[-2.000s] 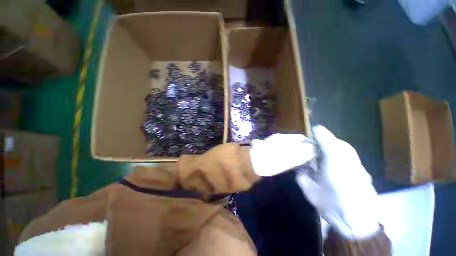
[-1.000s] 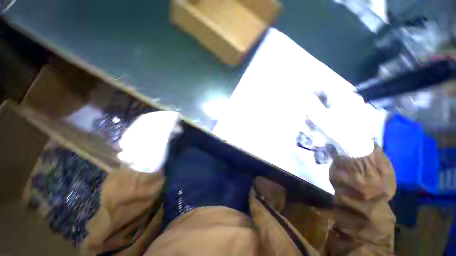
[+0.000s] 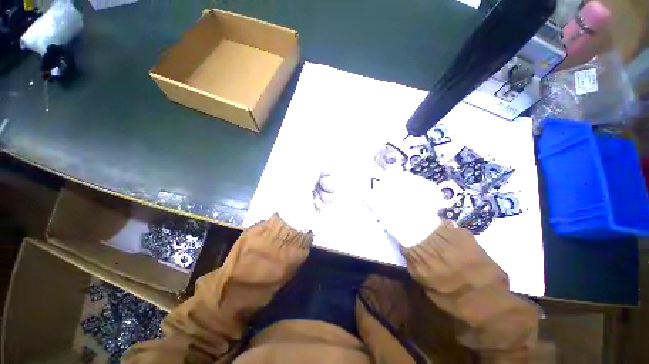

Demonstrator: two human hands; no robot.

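Dark and silver-grey metal parts (image 3: 466, 174) lie in a loose heap on the right of the white sheet (image 3: 285, 170). My right hand (image 3: 409, 206), in a white glove, is palm down at the heap's left edge. My left hand (image 3: 309, 206), also white-gloved, is over the sheet's left part, apart from the heap; dark curved lines show at its fingers. Both gloves are overexposed and merge with the sheet, so their fingers and anything held cannot be made out. A thick black tool, perhaps an electric screwdriver (image 3: 477, 67), slants over the heap, its thin tip above the heap's upper edge.
An empty cardboard tray (image 3: 274, 89) is left of the sheet. A blue bin (image 3: 573, 181) is at right, with a clear bag (image 3: 594, 92) and grey-white box (image 3: 516, 99) behind. Another person's hand (image 3: 587, 32) shows top right. Cartons of parts (image 3: 121, 227) (image 3: 43, 306) stand below the bench edge.
The view has swung right from the cartons to the bench. My left hand has moved from beside the narrow carton to over the white sheet. My right hand stays over the sheet by the parts.
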